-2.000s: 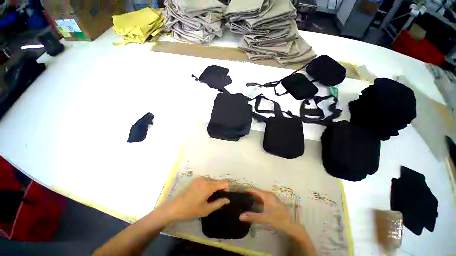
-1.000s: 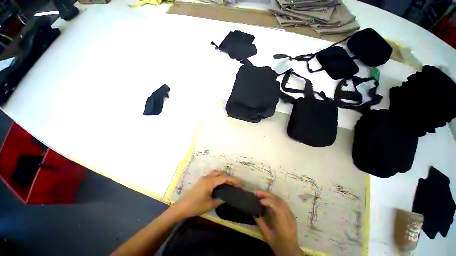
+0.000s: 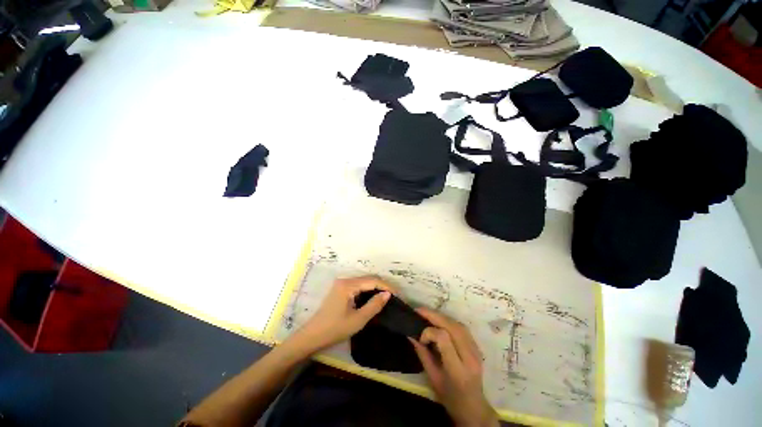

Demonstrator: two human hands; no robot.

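Note:
My left hand (image 3: 347,310) and my right hand (image 3: 451,359) hold a black fabric panel (image 3: 398,317) between them, its edge raised and tilted toward me. Another black panel (image 3: 383,349) lies below it on the gluing board (image 3: 434,229) near the table's front edge. How many layers are in my hands I cannot tell. Behind the board stand the left panel stack (image 3: 408,158), the smaller middle panel stack (image 3: 505,200) and the wide right panel stack (image 3: 625,235).
A black scrap (image 3: 246,172) lies at left. Black straps (image 3: 576,154) lie behind the stacks. The far-right black stack (image 3: 693,158), loose black pieces (image 3: 713,327) and glue bottle (image 3: 678,375) are at right. Beige-grey fabric (image 3: 505,25) is at the far edge; a red bin (image 3: 88,313) is at lower left.
Two seconds ago both hands were over black panels lying flat on the board; a panel is now raised between them. The view has also shifted, with the far fabric stacks partly cut off.

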